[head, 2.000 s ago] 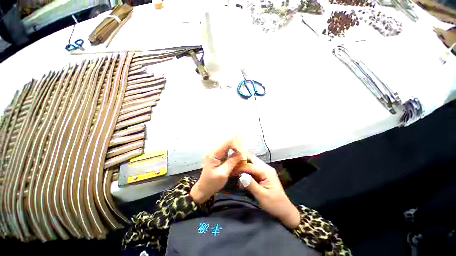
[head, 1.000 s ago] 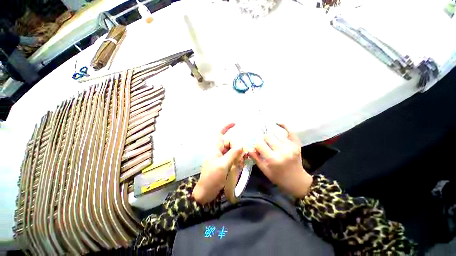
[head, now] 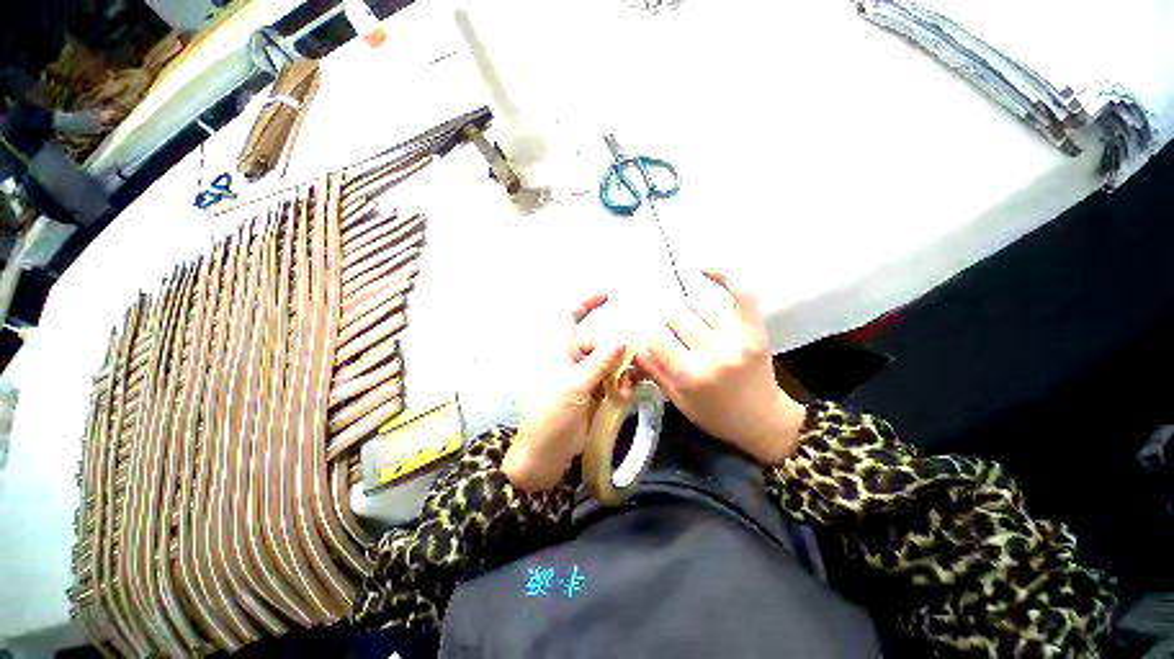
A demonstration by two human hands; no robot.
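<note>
A cream tape roll (head: 603, 453) hangs below my fingertips in front of the dark apron, its ring standing on edge. My left hand (head: 563, 409) grips the roll's upper end with thumb and fingers. My right hand (head: 724, 373) is close beside it, its bent fingers and thumb pinching at the top of the roll, where the tape end seems to be. The two hands nearly touch over the table edge. Glare on the white table washes out what lies just beyond the fingertips.
Teal-handled scissors (head: 639, 184) lie beyond my hands. A crisscross stack of brown straps (head: 232, 425) is at left, beside a yellow-edged block (head: 419, 444). A hammer-like tool (head: 494, 160), a white bottle (head: 496, 84), a tied strap bundle (head: 281, 119) and grey-edged strips (head: 991, 80) lie farther off.
Two seconds ago the hands were together with no roll visible; one second ago it hung between them. Since then it shows more broadly, and the view has shifted slightly.
</note>
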